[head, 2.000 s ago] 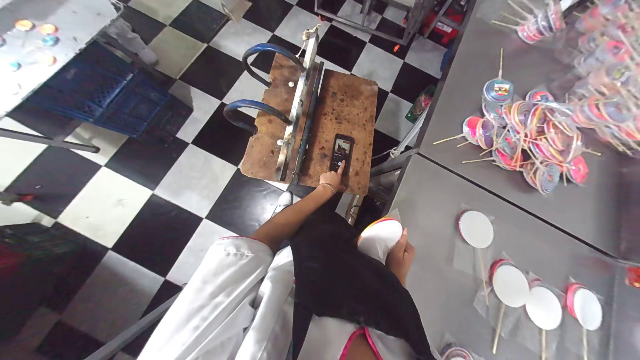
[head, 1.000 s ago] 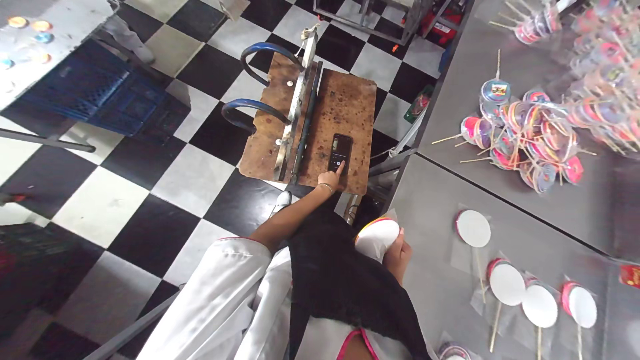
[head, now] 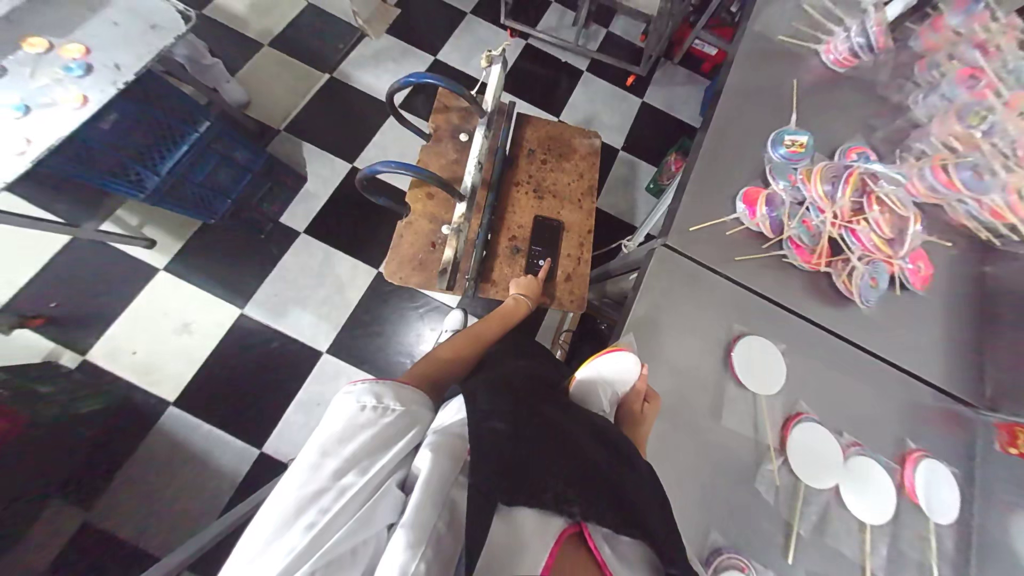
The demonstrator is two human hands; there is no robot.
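My left hand [head: 530, 286] has its index fingertip on the lower part of a dark smartphone [head: 545, 244], which lies on a worn brown wooden board [head: 556, 172]. With my right hand [head: 638, 404] I grip a wrapped lollipop [head: 606, 379], its round white face turned up and a yellow and red rim showing, at the edge of the grey table [head: 688, 376]. To the right, several wrapped lollipops with white round faces [head: 814, 454] lie on that table. Farther back is a pile of colorful wrapped lollipops [head: 868, 208] with thin sticks.
Two blue curved handles [head: 412, 170] and a metal bar [head: 480, 164] are fixed on the wooden board. Blue plastic crates [head: 184, 160] stand beneath a white table [head: 104, 24] at the upper left. A person's white shoe [head: 232, 92] is beside them, on the checkered floor.
The phone's screen has changed from a brighter picture to a mostly dark display. My left hand stays at the phone, and my right hand still holds the lollipop.
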